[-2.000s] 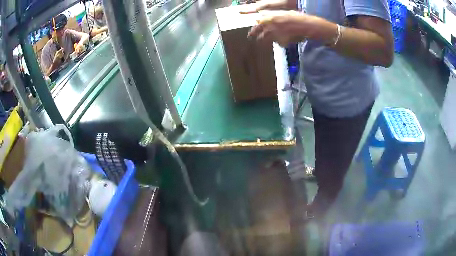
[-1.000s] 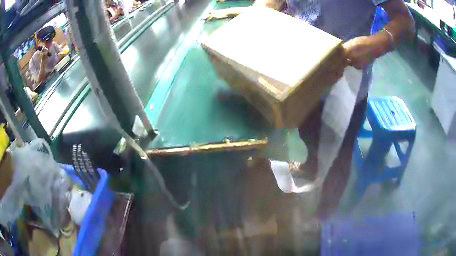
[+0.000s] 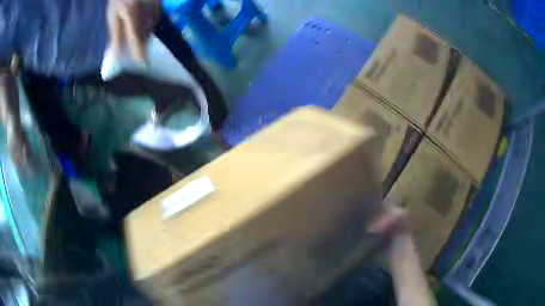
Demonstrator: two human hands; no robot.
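Note:
A brown carton (image 3: 257,185) with a white label (image 3: 188,197) on its upper face is tilted in front of me, blurred. My right hand (image 3: 391,224) is at the carton's right end, fingers against it. My left hand is not visible; the carton or the picture's edge may hide it. Beyond the carton, a stack of brown cartons (image 3: 454,110) with dark printed squares stands side by side near the floor. A blue-purple platform (image 3: 305,66) with small holes shows beside the stack.
A coworker's hand (image 3: 134,27) is at the top left, with a long white strip (image 3: 173,134) hanging in a loop below it. A blue stool (image 3: 224,33) stands at the top. A curved grey metal tube (image 3: 499,218) runs along the stack's right side.
The view has swung right and down from the conveyor to the carton stack. A carton with a label is now close in front of me, and my right hand has come into view.

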